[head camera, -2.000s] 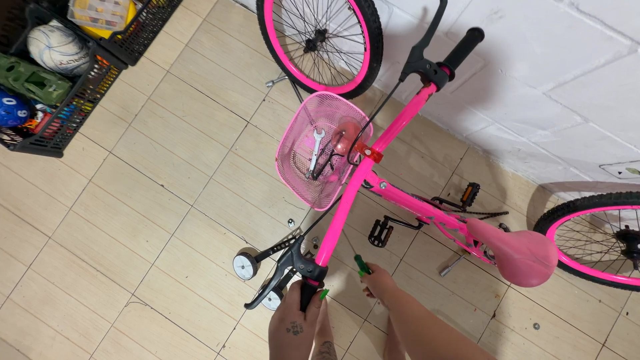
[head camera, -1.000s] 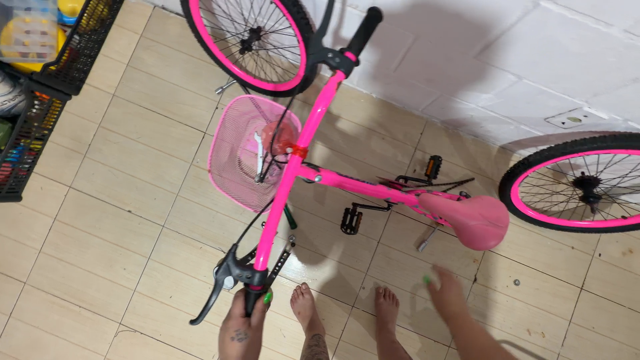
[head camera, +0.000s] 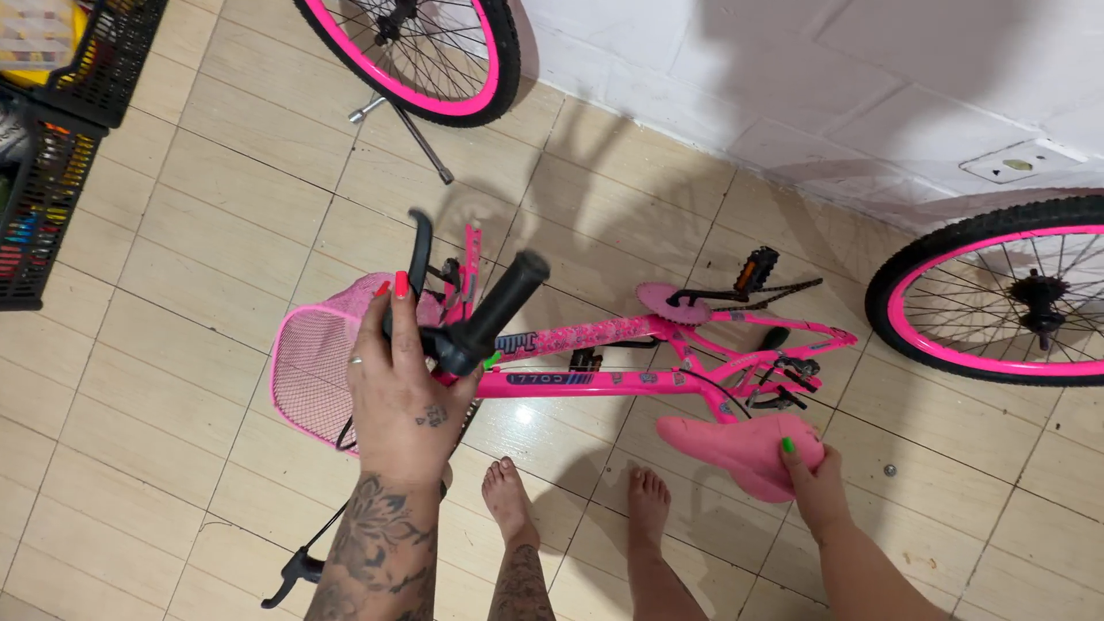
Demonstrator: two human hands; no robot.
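Observation:
The pink bicycle frame, with no wheels on it, leans over on its side above the tiled floor. My left hand grips the handlebar near a black rubber grip and a brake lever; the exact hold is partly hidden behind the hand. With my right hand I hold the rear of the pink saddle. Left of the frame, the pink mesh basket is partly covered by my left hand. A pink chainring and a black pedal show on the wall side.
One detached wheel stands at the top, another wheel at the right by the white wall. A metal cross wrench lies below the first wheel. Black crates stand at upper left; a small nut lies at right. My bare feet are near the frame.
The bicycle frame has tipped onto its side and its handlebar has turned. My right hand, off the saddle in both earlier frames, now holds it. The green-handled tool seen earlier in my right hand is gone from it.

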